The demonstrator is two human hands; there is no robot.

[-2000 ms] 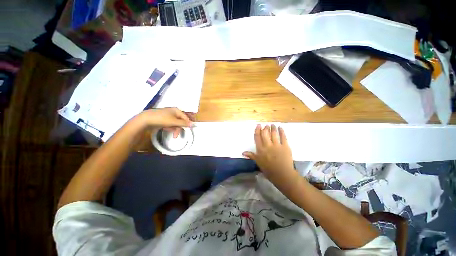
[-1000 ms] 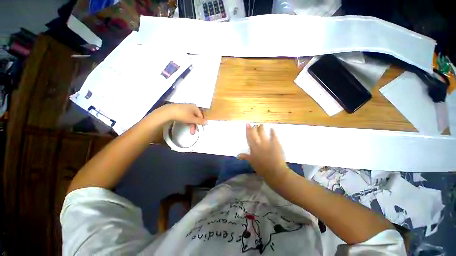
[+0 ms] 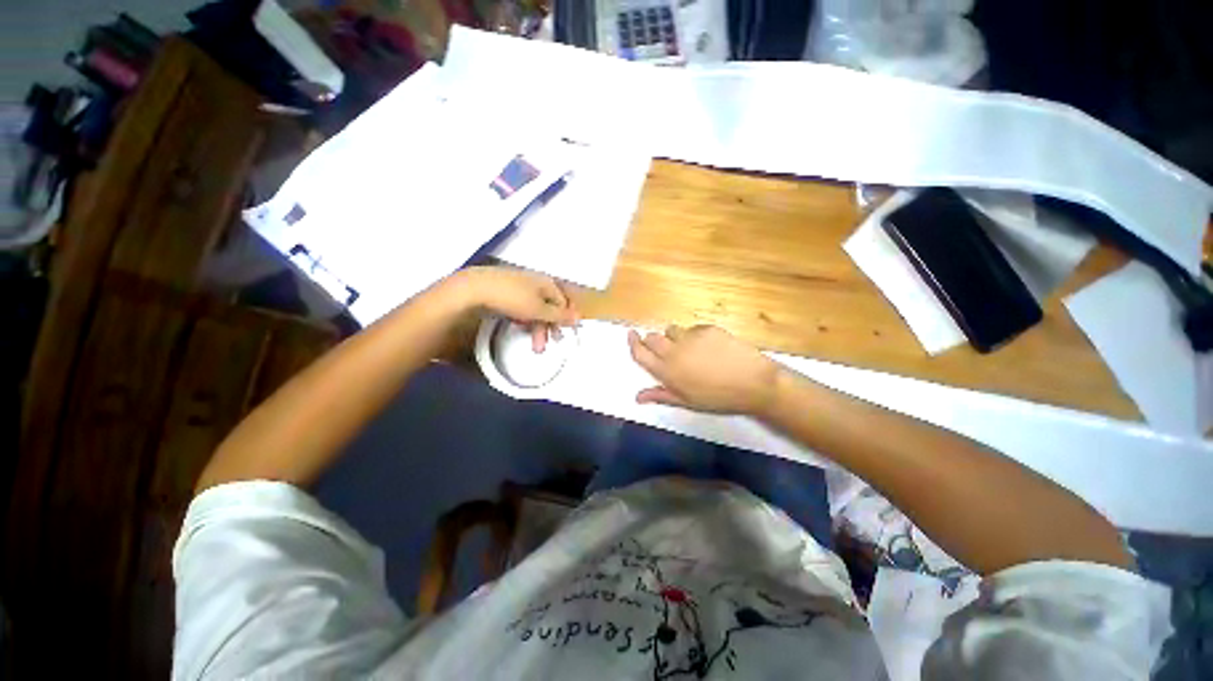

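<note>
A long white strip (image 3: 891, 389) lies along the near edge of the table and runs off to the right. A white tape roll (image 3: 503, 382) with an open centre lies at the strip's left end. My left hand (image 3: 523, 303) is over the roll's upper rim, its thumb reaching inside the ring and its fingertips close together at the strip's upper edge. My right hand (image 3: 705, 367) lies palm down on the strip, fingers pointing left towards the roll, holding nothing. Any tape between the hands is too small to tell.
A second white strip (image 3: 825, 120) curves across the back. A clipboard with printed sheets (image 3: 386, 200) is at the left, and a black smartphone (image 3: 960, 266) lies on white paper. A calculator (image 3: 648, 29) is at the back. White offcuts (image 3: 907, 615) lie below the table.
My right hand has moved left along the strip, closer to my left hand, and turned its fingers leftward. My left hand stays at the roll. The camera view has shifted and tilted.
</note>
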